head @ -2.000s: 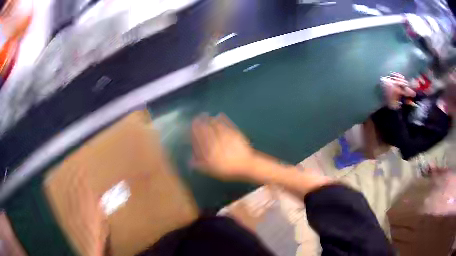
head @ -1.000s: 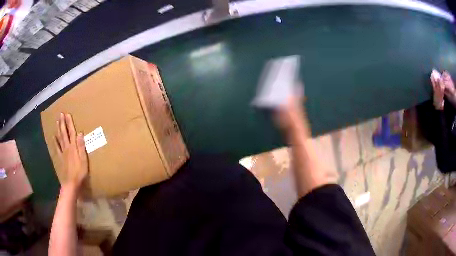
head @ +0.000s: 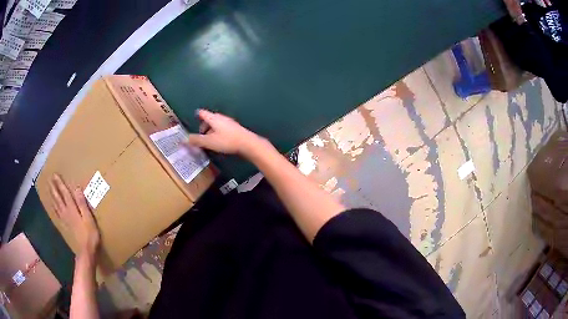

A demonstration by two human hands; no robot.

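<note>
A closed brown shipping carton (head: 131,187) stands on the green bench (head: 299,68) at the left. A small white label (head: 96,189) is on its top. A large white shipping label (head: 179,153) lies against its right side face. My left hand (head: 75,212) rests flat on the carton's top with the fingers apart, beside the small label. My right hand (head: 218,134) is at the large label's right edge, fingers bent; whether it still grips the label is unclear.
A black conveyor belt (head: 81,81) runs behind a pale rail, with rows of printed labels (head: 25,47) beyond. Another carton (head: 25,274) is at the lower left. A coworker's dark sleeve (head: 529,50), a blue stool (head: 468,75) and cartons (head: 554,193) are at the right.
My right hand has brought the white label from over the bench to the carton's side face. My left hand stays on the carton. The view has shifted, showing more floor.
</note>
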